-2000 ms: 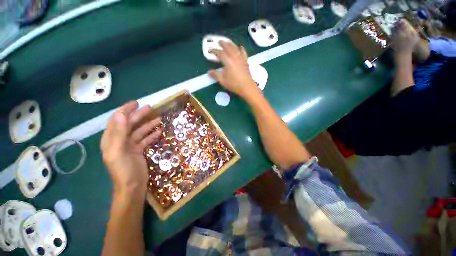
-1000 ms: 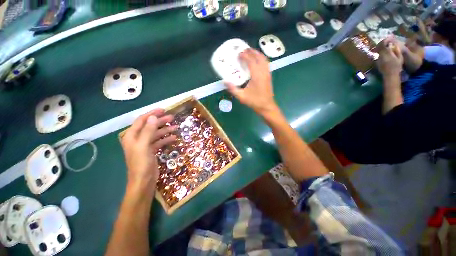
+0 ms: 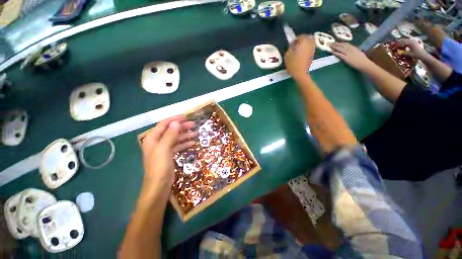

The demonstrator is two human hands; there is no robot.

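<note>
A shallow tan box (image 3: 221,196) holds a loose heap of shiny copper and silver-looking metal inserts (image 3: 218,157). My left hand (image 3: 169,144) is over the box's left side, palm tilted toward the heap, fingers slightly curled, with nothing visible in it. My right hand (image 3: 300,54) is stretched far forward to the right, over the pale strip. A narrow white piece (image 3: 289,33), apparently a housing seen edge-on, stands at its fingertips; the grip is partly hidden. Two white housings with reddish rounds in their openings lie beyond the box, one (image 3: 223,64) left of the other (image 3: 267,55).
More housings lie at left (image 3: 89,101) and beyond the strip (image 3: 160,77); several overlap at lower left (image 3: 60,226). A pale ring (image 3: 97,152) and white discs (image 3: 245,110) lie beside the box. Another worker's hand (image 3: 349,53) reaches close to my right hand.
My right hand has moved right and away from the box. The housings beyond the strip appear further right. The neighbouring worker's arm now reaches toward the housings. My left hand stays over the box.
</note>
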